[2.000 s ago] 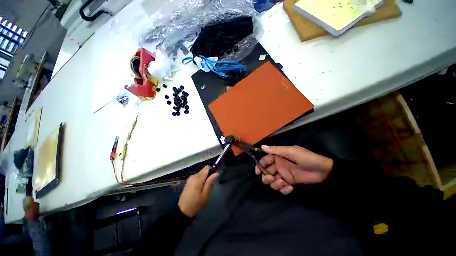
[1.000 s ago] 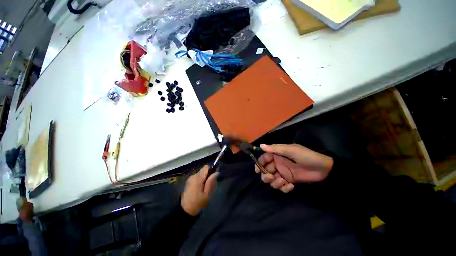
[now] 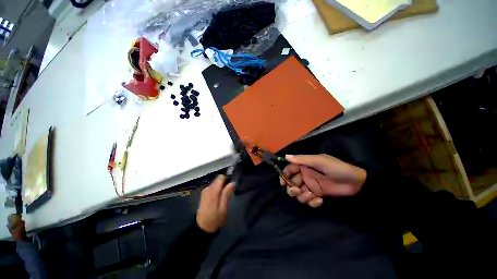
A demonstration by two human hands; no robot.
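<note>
My left hand [image 3: 213, 204] holds a small hammer [image 3: 235, 163] by its dark handle. The hammer head is blurred and lies just left of the near corner of the orange pad [image 3: 284, 104]. My right hand [image 3: 321, 180] holds pliers [image 3: 271, 159] with dark jaws and a green mark on the handle. The plier tips are over the pad's near corner. A tiny dark piece seems to be at the tips, but it is too small to make out. The orange pad lies on a black base board [image 3: 217, 86] at the table's near edge.
Loose black parts [image 3: 186, 101] and a red tape dispenser [image 3: 144, 71] are left of the pad. Behind it are a blue cord bundle [image 3: 234, 60] and bagged black parts [image 3: 240, 26]. Two thin tools with wires lie left. Another person's hand [image 3: 16, 226] shows at far left.
The hammer head has shifted from the plier tips slightly left and up, uncovering the tips. The pliers have barely moved. The table view has shifted slightly left.
</note>
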